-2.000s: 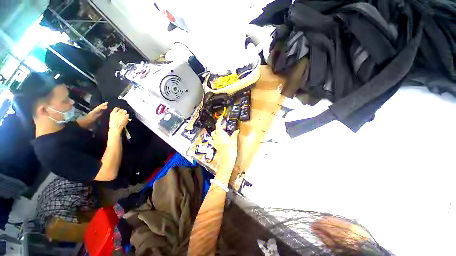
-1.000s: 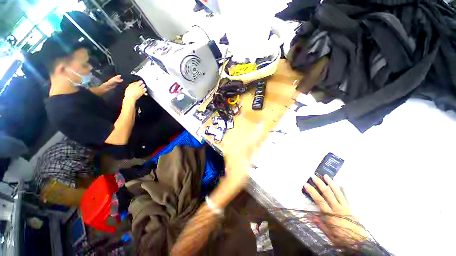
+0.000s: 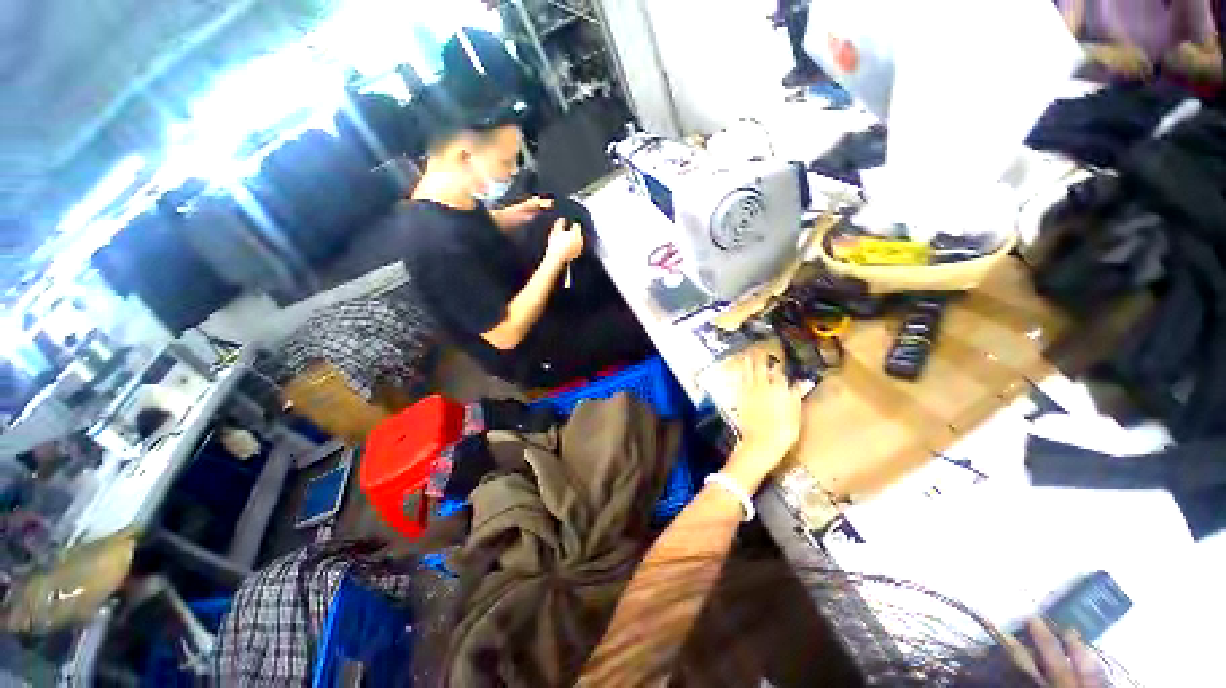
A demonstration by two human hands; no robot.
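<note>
My left hand (image 3: 764,410), with a white band at the wrist, reaches over small white pieces at the near-left corner of the tan board (image 3: 874,423). Its fingertips are partly lost in glare, so a grip cannot be told. My right hand (image 3: 1062,659) is cut off by the bottom edge at the lower right. Its fingers touch the near end of a small dark label bundle (image 3: 1092,605) with pale print on the white table. A similar black bundle (image 3: 916,339) lies on the board, beside a tangle of dark pieces with a yellow-orange ring (image 3: 827,325).
A tan basket (image 3: 928,278) with yellow contents and a white machine head (image 3: 737,222) stand behind. Dark strips (image 3: 1143,255) are heaped right. Brown cloth (image 3: 578,497), a red stool (image 3: 410,457) and blue crates (image 3: 356,638) lie below left. A masked person (image 3: 471,255) sits beyond.
The view has swung left, shifting the scene rightward. One black bundle left the board; one appeared under my right hand. My left hand moved away from the board, then back to its near-left corner.
</note>
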